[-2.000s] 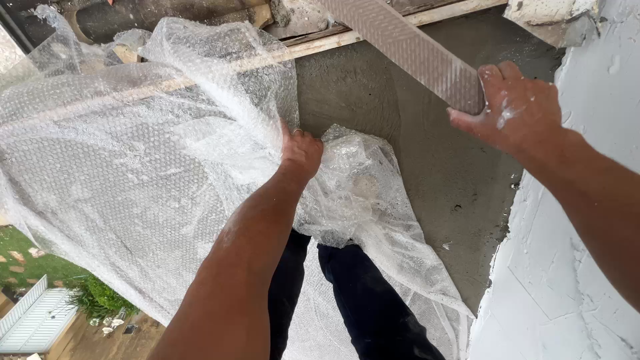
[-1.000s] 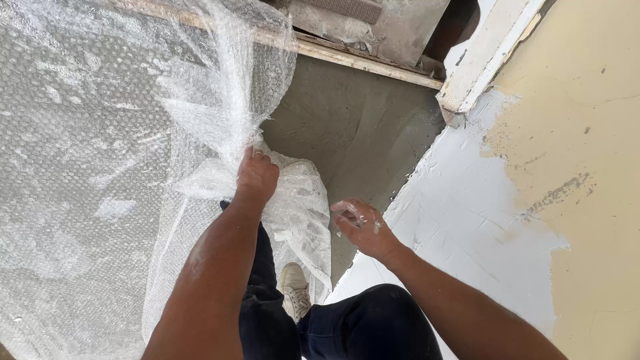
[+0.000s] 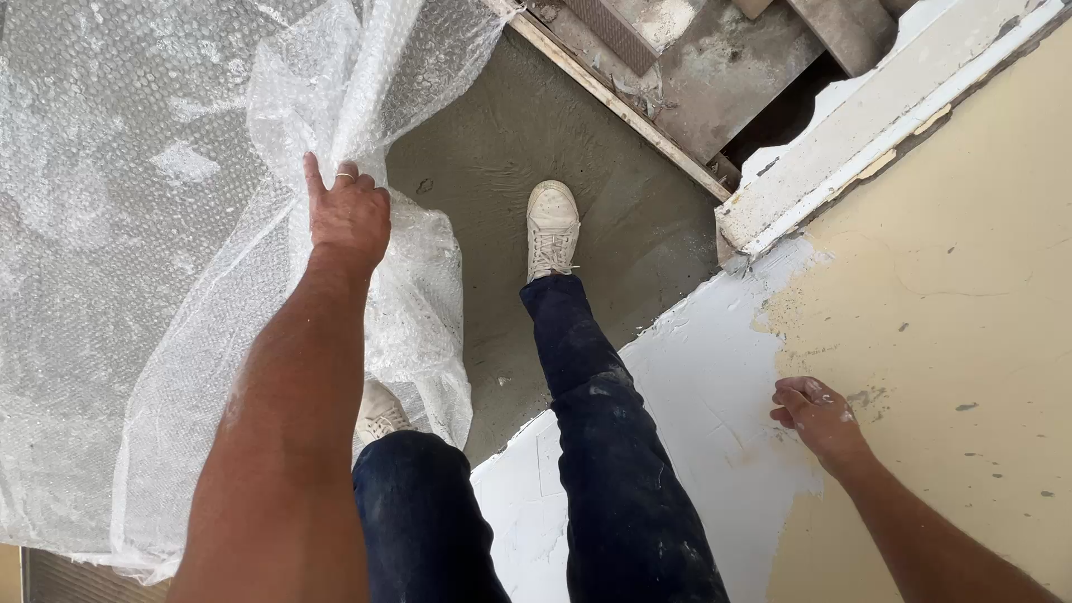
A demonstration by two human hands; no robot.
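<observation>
Clear bubble wrap (image 3: 100,251) spreads over the left side of the view and bunches up near the middle. My left hand (image 3: 347,209) grips a gathered fold of it, with the index finger stretched out. My right hand (image 3: 816,419) holds nothing that I can see; its fingers are curled, and it hangs in front of the wall, marked with white smears. One beige canvas shoe (image 3: 553,226) stands on the grey cement surface (image 3: 645,226) between the wrap and the wall. The other shoe (image 3: 381,410) is partly hidden behind my left forearm and knee.
A wooden strip (image 3: 620,105) edges the cement. Beyond it lie a ridged brown plank (image 3: 611,33), dusty boards and a dark gap. A chipped white ledge (image 3: 854,134) meets the wall (image 3: 930,318), which is cream with a white-coated lower band.
The ridged plank that my right hand held two seconds ago now lies beyond the wooden strip. My right hand has moved away to the right. One foot now stands on the bare cement. The view has shifted.
</observation>
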